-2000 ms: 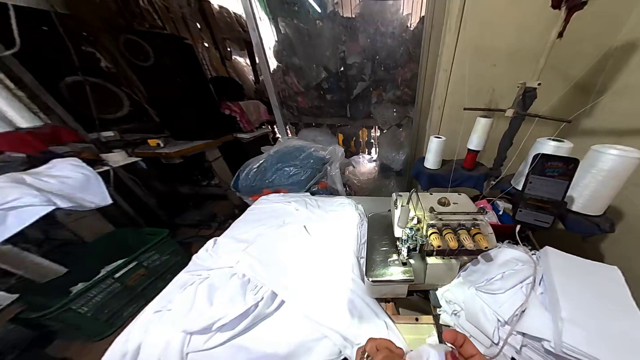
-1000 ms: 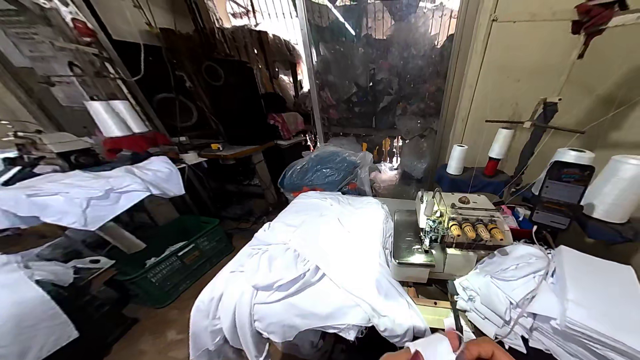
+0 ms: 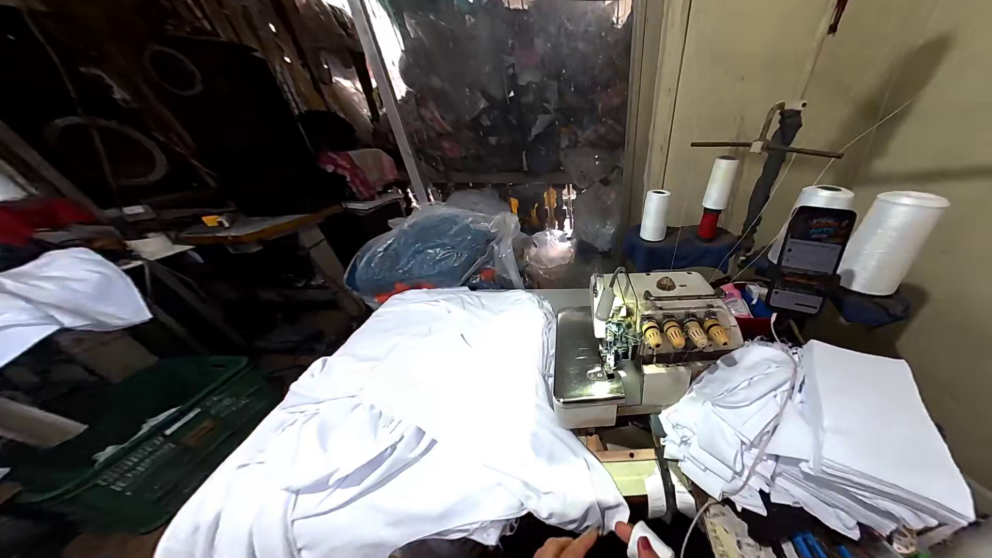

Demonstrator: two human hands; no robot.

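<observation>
At the bottom edge, my left hand [image 3: 570,545] is partly in view, its fingers by the hem of a large heap of white fabric [image 3: 434,403]. Just to its right, my right hand [image 3: 637,542] has its fingertips on a small folded piece of white cloth [image 3: 649,540]; most of this hand is cut off by the frame. Beyond the hands stands an overlock sewing machine [image 3: 666,310] with a metal work plate [image 3: 585,356] and yellowish tension dials. Right of the machine lie bunched white cloth pieces [image 3: 732,411] and a stack of flat white panels [image 3: 872,426].
White thread cones [image 3: 891,240] and a smartphone [image 3: 810,256] stand behind the machine at the right. A plastic bag of blue material [image 3: 426,252] sits past the heap. A green plastic crate [image 3: 167,442] is on the floor at left. A white cord [image 3: 779,418] crosses the cloth pieces.
The view has swung left, then back right. Both hands stay low at the bottom edge; the small white cloth remains by the fingers.
</observation>
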